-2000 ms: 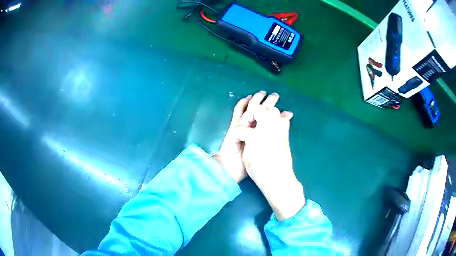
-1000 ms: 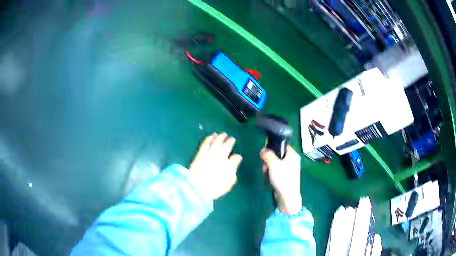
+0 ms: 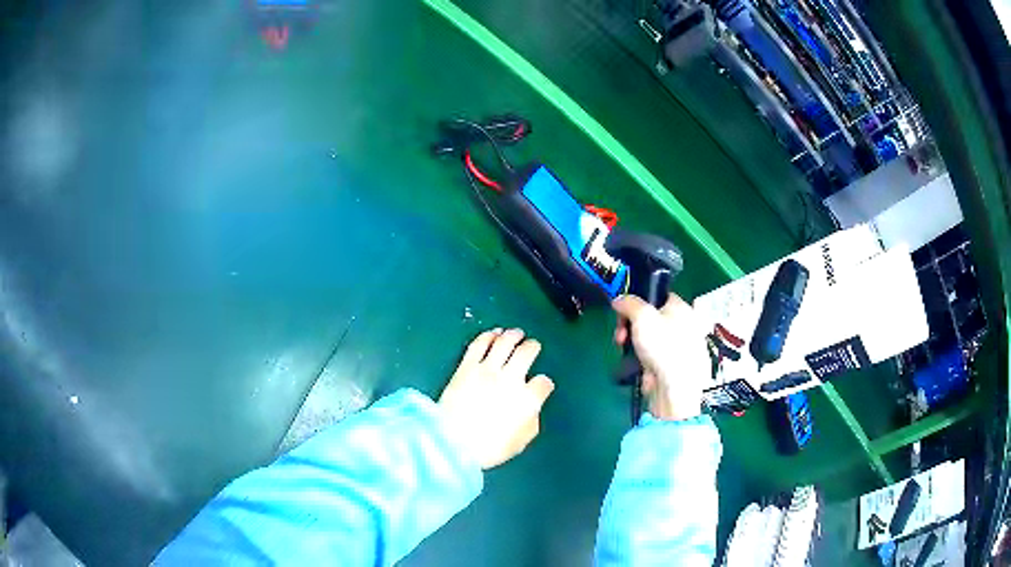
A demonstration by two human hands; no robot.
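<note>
My right hand (image 3: 665,352) is shut on a black barcode scanner (image 3: 646,266), its head over the lower end of a battery tester. The blue and black battery tester (image 3: 551,210) lies on the green bench, its label lit brightly beside the scanner head. Its black and red leads (image 3: 484,144) are bunched at its upper left end. My left hand (image 3: 496,401) rests palm down over the bench, empty, fingers slightly apart. A white retail carton (image 3: 815,310) stands right of my right hand, partly hidden by it.
Another blue tester (image 3: 796,422) lies behind the carton. Flat cartons (image 3: 773,532) are stacked at the lower right. A further printed carton (image 3: 911,504) is at the right edge. A light green line (image 3: 599,138) edges the bench strip. Part of another tester (image 3: 279,7) shows at the top.
My hands were together two seconds ago. My right hand then held the scanner and has moved it slightly right, over the tester's label. My left hand stays apart and empty.
</note>
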